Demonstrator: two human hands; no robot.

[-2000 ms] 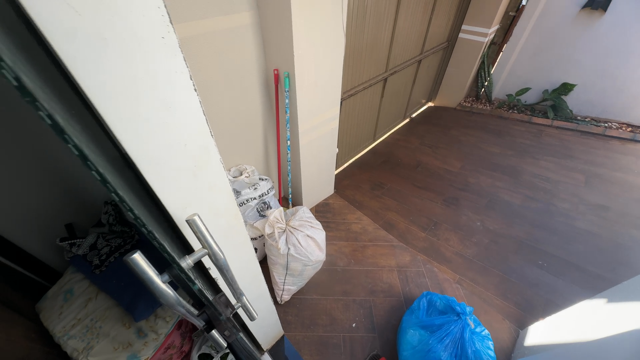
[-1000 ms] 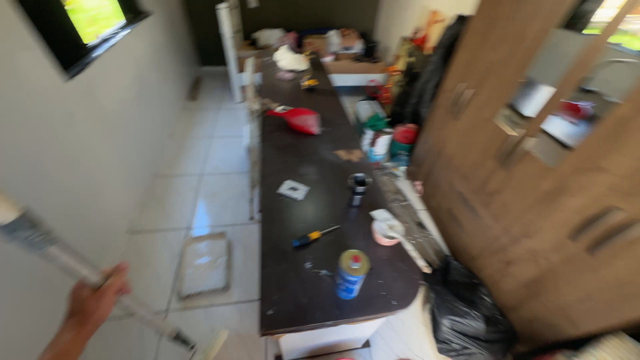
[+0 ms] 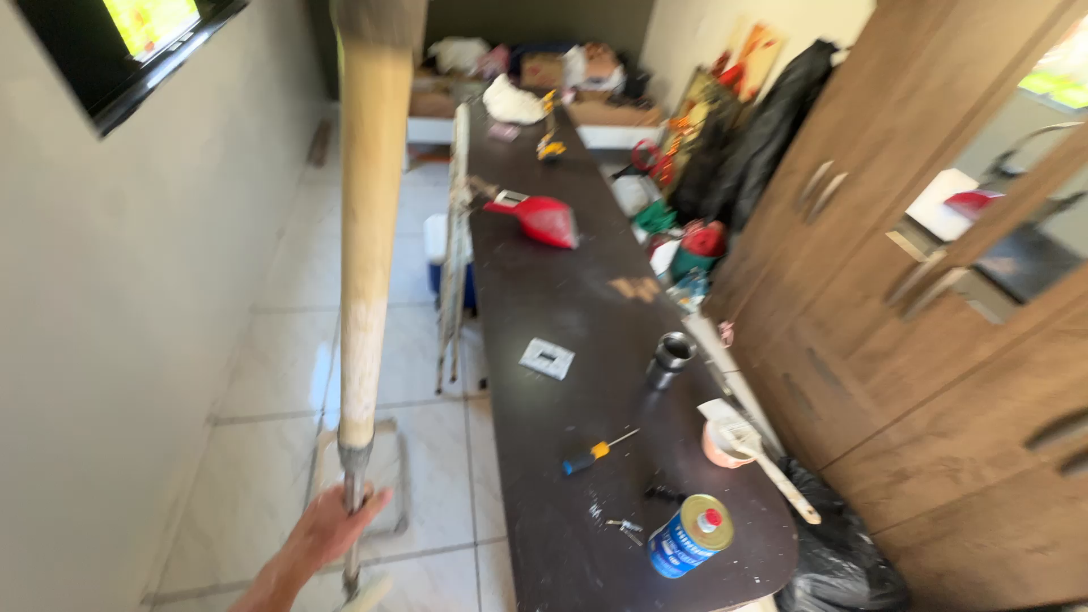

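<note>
My left hand (image 3: 336,518) grips the metal rod of a paint roller near the lower end of a wooden extension pole (image 3: 365,246), which rises steeply toward the camera. A pale roller head, blurred, shows at the bottom edge below the hand. On the floor behind the hand lies a paint tray (image 3: 391,476). My right hand is not in view. On the dark table beside the pole are a blue can with a red cap (image 3: 690,537), a screwdriver (image 3: 599,450), a white wall plate (image 3: 546,359), a metal cup (image 3: 671,360), a pink tub (image 3: 724,449) with a brush, and a red dustpan (image 3: 544,221).
The long dark table (image 3: 578,314) stands right of the pole, with a folded ladder-like frame (image 3: 456,238) along its left side. A wall with a window (image 3: 153,25) bounds the left. A wooden wardrobe (image 3: 901,340) and a black plastic bag (image 3: 841,544) stand at the right.
The view has moved from a doorway with bags to this room. Since one second ago, the pole has swung from a slant at the left to nearly upright in view.
</note>
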